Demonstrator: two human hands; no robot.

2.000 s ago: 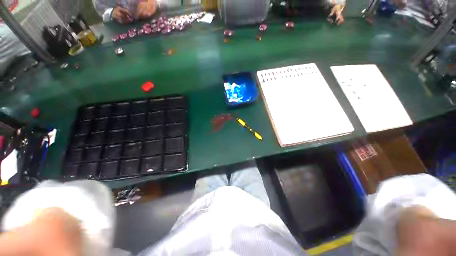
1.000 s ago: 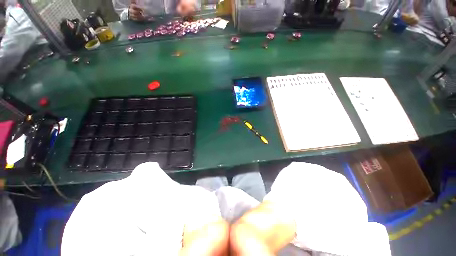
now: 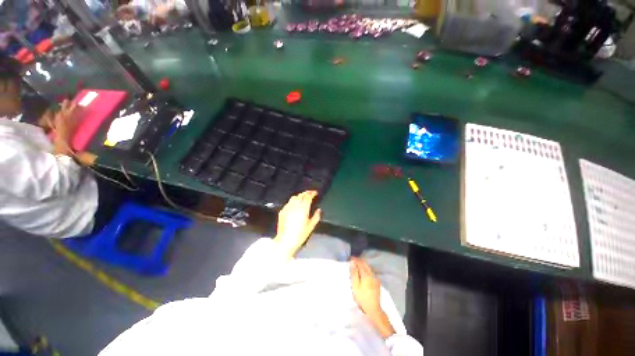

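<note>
A black blister tray with square pockets lies on the green bench, its pockets showing no parts. My left hand lies at the tray's front right corner, fingertips touching or just over its edge. My right hand rests low over my lap, below the bench edge; I cannot tell if it holds anything. A yellow and black pen-like tool lies right of the tray, beside small dark red bits. A blue bin with shiny contents stands behind them.
White dotted component sheets lie on the right. One red piece lies behind the tray. Pink parts lie along the back. At left, a person in white touches a pink folder; a blue stool stands below.
The view has turned left, showing the neighbour and stool. My hands, together low in front of me a second ago, are apart; my left hand has moved up to the tray's corner.
</note>
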